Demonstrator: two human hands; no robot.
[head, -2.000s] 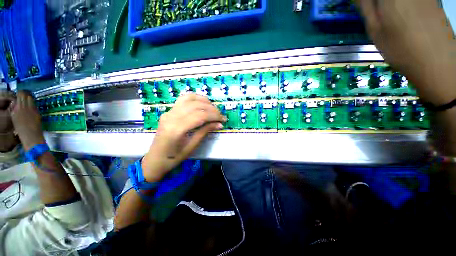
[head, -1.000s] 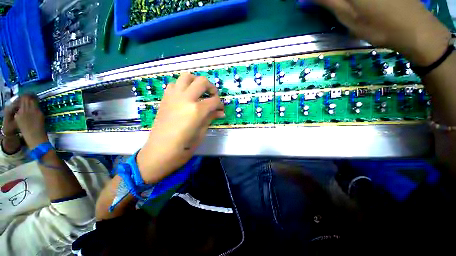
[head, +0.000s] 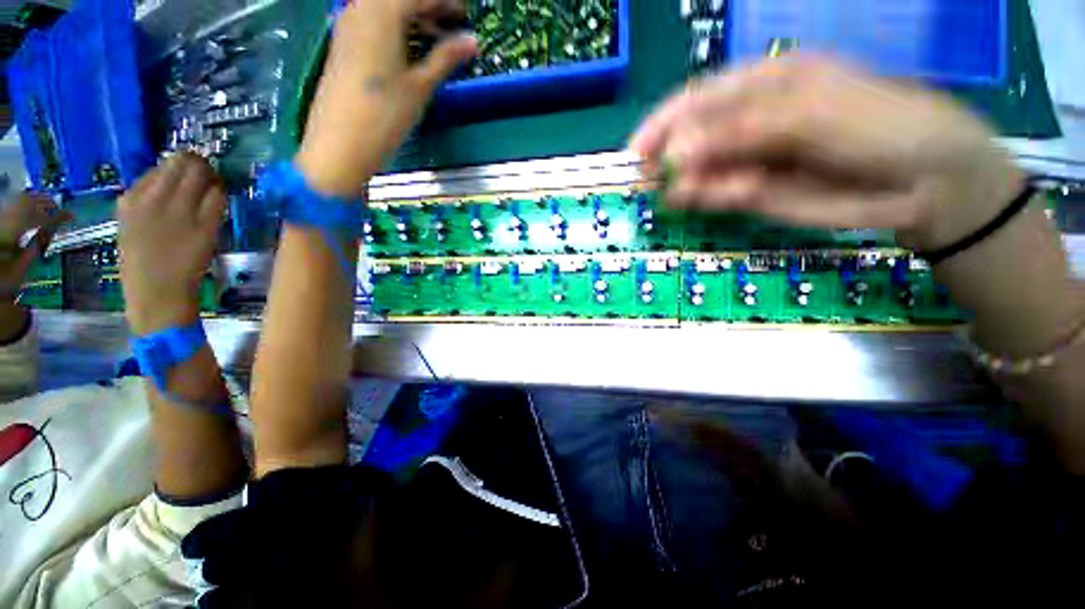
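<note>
The green PCB panel (head: 524, 289) lies in the metal rails, with two rows of small upright capacitors and blue parts. My left hand (head: 387, 77) is over the left side of the blue bin (head: 541, 74) of green and gold capacitors, thumb apart from the fingers; its upper part is cut off by the frame. My right hand (head: 785, 149) is blurred and above the panel's back row. Its fingertips are together around a small dark greenish part, apparently a capacitor. It hides part of the back row.
A second blue bin (head: 875, 36) stands at the back right. Small silver parts (head: 220, 110) lie on clear plastic at the left, beside blue trays (head: 83, 95). A neighbour's hand (head: 169, 226) with a blue wrist strap is close to my left forearm. The front rail (head: 666, 363) runs below the panel.
My left hand has left the panel and moved up to the full bin. My right hand has come from the right bin's area down and left, over the panel. The neighbour's hand has moved right.
</note>
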